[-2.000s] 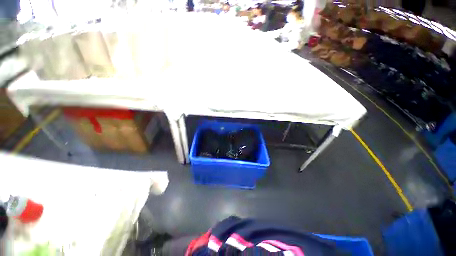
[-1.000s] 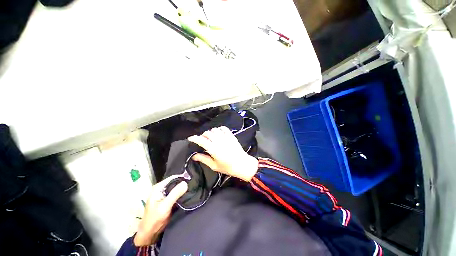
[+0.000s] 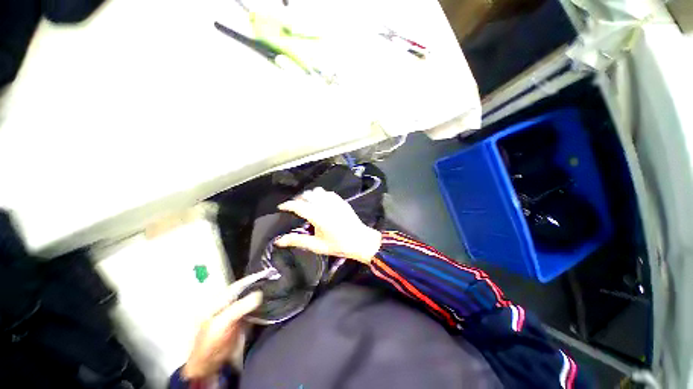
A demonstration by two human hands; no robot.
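Observation:
A black fabric bag [image 3: 292, 273] lies on my lap, with a pale zipper [image 3: 283, 317] curving around its opening. My left hand [image 3: 220, 330] is at the bag's left edge, blurred, with its fingers pointing to the zipper line; its exact grip is unclear. My right hand [image 3: 327, 228] is on the upper part of the bag, thumb and fingers around the fabric edge. A small shiny piece [image 3: 271, 273], perhaps the zipper slider, shows near my left fingertips. The far side of the bag is hidden under the white table.
A lime-green tool [image 3: 292, 53], a black stick [image 3: 242, 38] and a small red-handled tool [image 3: 406, 42] lie on the white table [image 3: 190, 114]. A blue crate [image 3: 486, 205] with black pieces stands at right. Black heaps [image 3: 57, 304] are at left.
The view swung from the far tables down to my lap. Since one second ago, my left hand has moved slightly down and left; my right hand stays on the bag.

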